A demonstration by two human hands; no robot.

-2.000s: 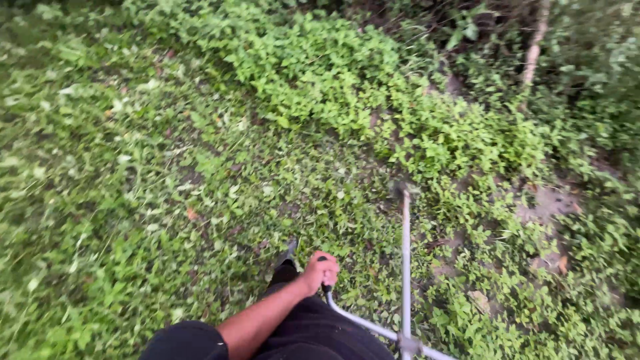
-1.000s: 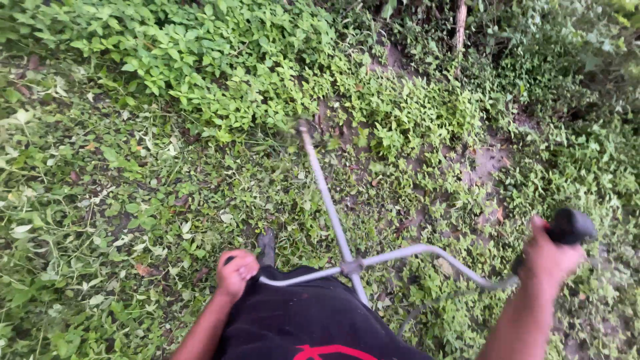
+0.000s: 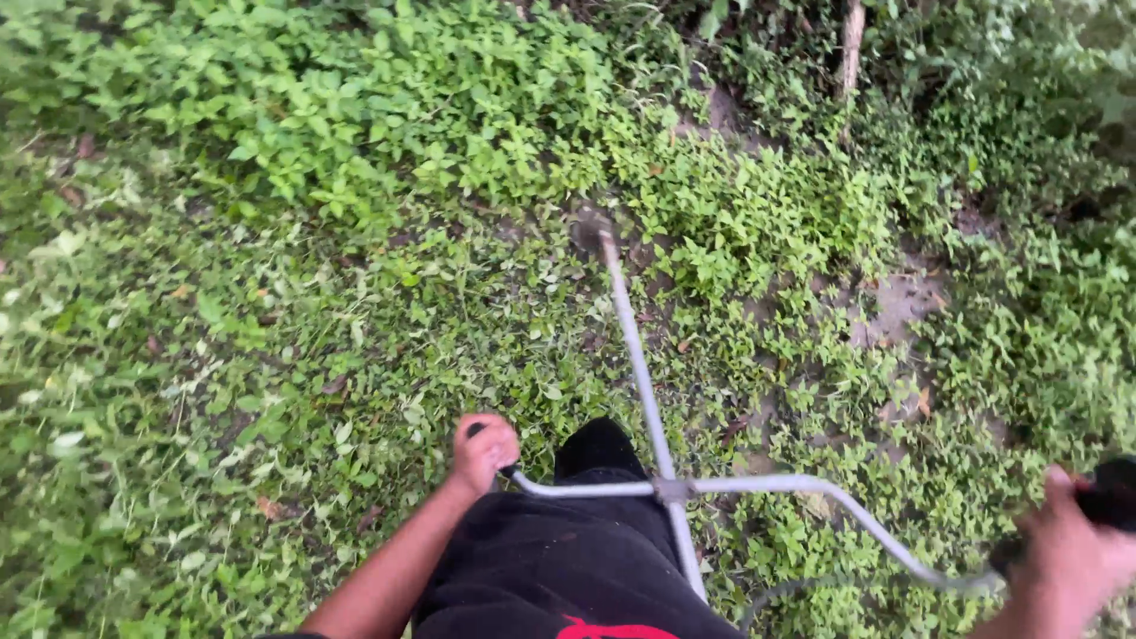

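A brush cutter's metal shaft [image 3: 637,355] runs from beside my body up to its blurred cutting head [image 3: 590,226], low over the ground plants. Across the shaft, a clamp [image 3: 672,490] joins the bent grey handlebar [image 3: 763,484]. My left hand [image 3: 485,453] is closed around the black grip at the handlebar's left end. At the far right, my right hand [image 3: 1069,550] holds the other black grip, partly cut off by the frame edge and blurred. A dark cable curves under the handlebar's right side.
Dense leafy plants [image 3: 337,98] stand ahead, beyond shorter, scattered greenery [image 3: 293,355]. A thin woody stem [image 3: 852,53] rises at the upper right. Bare soil [image 3: 896,306] shows at the right. My dark-clad knee or foot [image 3: 601,448] is beside the shaft.
The cutting head was further right two seconds ago, swung left by one second ago, and now is back rightward. My right hand, out of view at first, has come into view.
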